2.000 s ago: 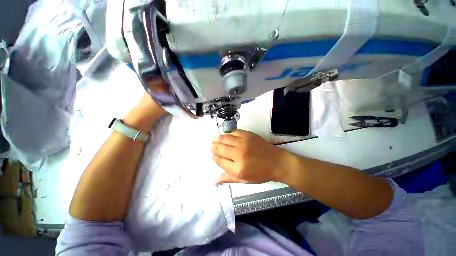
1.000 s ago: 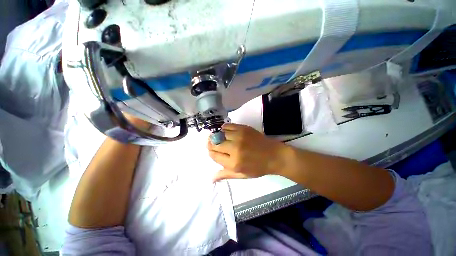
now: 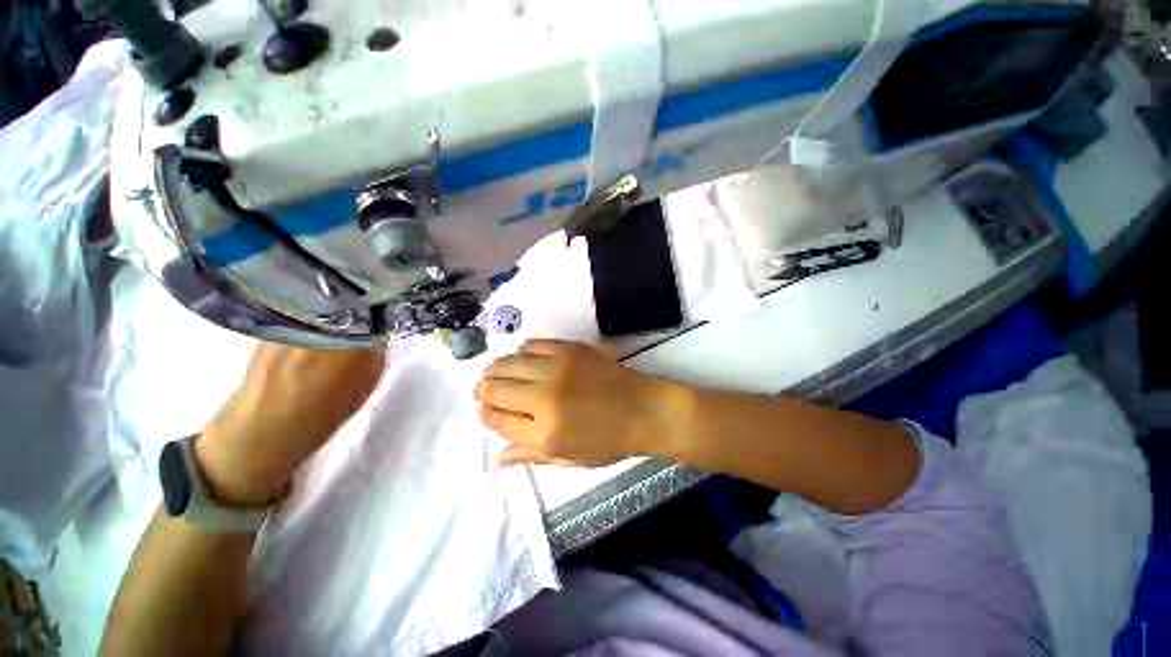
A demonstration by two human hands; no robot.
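The white cloth piece (image 3: 398, 475) lies under the head of the sewing machine (image 3: 514, 141) and hangs over the table's front edge. My left hand (image 3: 308, 385) lies on the cloth left of the needle area; its fingertips are hidden under the machine head. My right hand (image 3: 552, 404) lies on the cloth's right edge, fingers bent and together, just right of and below the grey knob (image 3: 466, 341). The needle and presser foot cannot be made out.
A black phone (image 3: 636, 272) lies under the machine arm, with a white scrap (image 3: 715, 257) beside it. Dark thread snips (image 3: 822, 261) lie further right. A ruled strip (image 3: 629, 498) runs along the front edge. White cloth (image 3: 1059, 475) is at the right.
The view has shifted, so the machine sits further left and more of its right end shows. My left wrist with its watch is visible again. My right hand is now off the grey knob, slightly below it.
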